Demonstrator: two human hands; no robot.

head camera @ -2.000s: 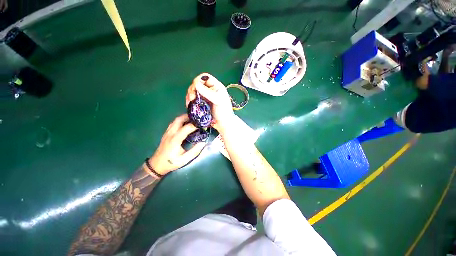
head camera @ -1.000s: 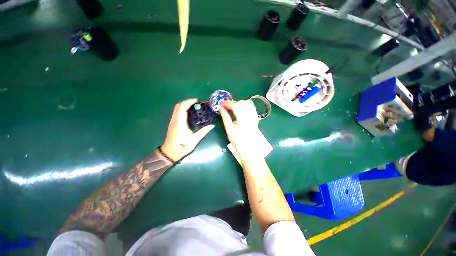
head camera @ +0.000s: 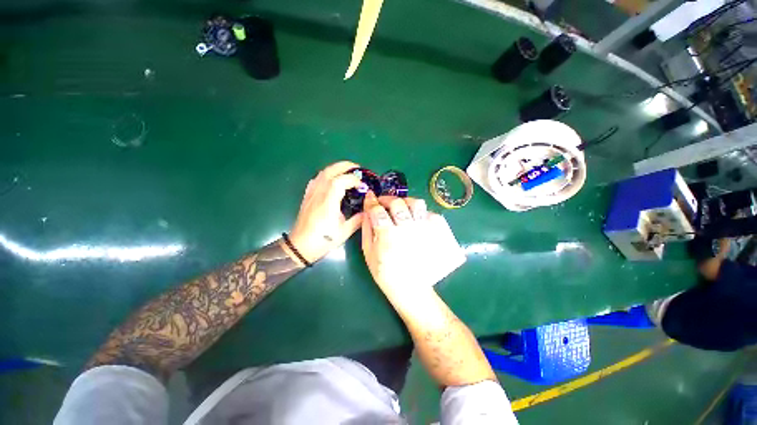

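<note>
My left hand (head camera: pixel 323 214) is closed around a black cylindrical housing (head camera: pixel 355 199), its open end facing up. My right hand (head camera: pixel 395 241) has its fingertips at the housing's open end. A round dark inner assembly (head camera: pixel 393 184) with purple glints is just right of the housing, by my right fingers; whether the fingers grip it is hard to tell. The fingers partly hide the housing and its inside. A white label sheet (head camera: pixel 449 254) lies on the bench beside and partly under my right hand.
A yellowish tape roll (head camera: pixel 451 187) and a white shell (head camera: pixel 573 178) with a blue block lie to the right. Black housings (head camera: pixel 515 60) are at the back, another (head camera: pixel 259 48) at back left. A yellow strip (head camera: pixel 363 37) hangs above. A blue-white box (head camera: pixel 651 213) and a person's arm (head camera: pixel 719 311) are far right.
The housing was under both hands and is now in my left hand, with the inner assembly moved to its right side. My right fingers have moved to the housing's opening. The view has shifted left.
</note>
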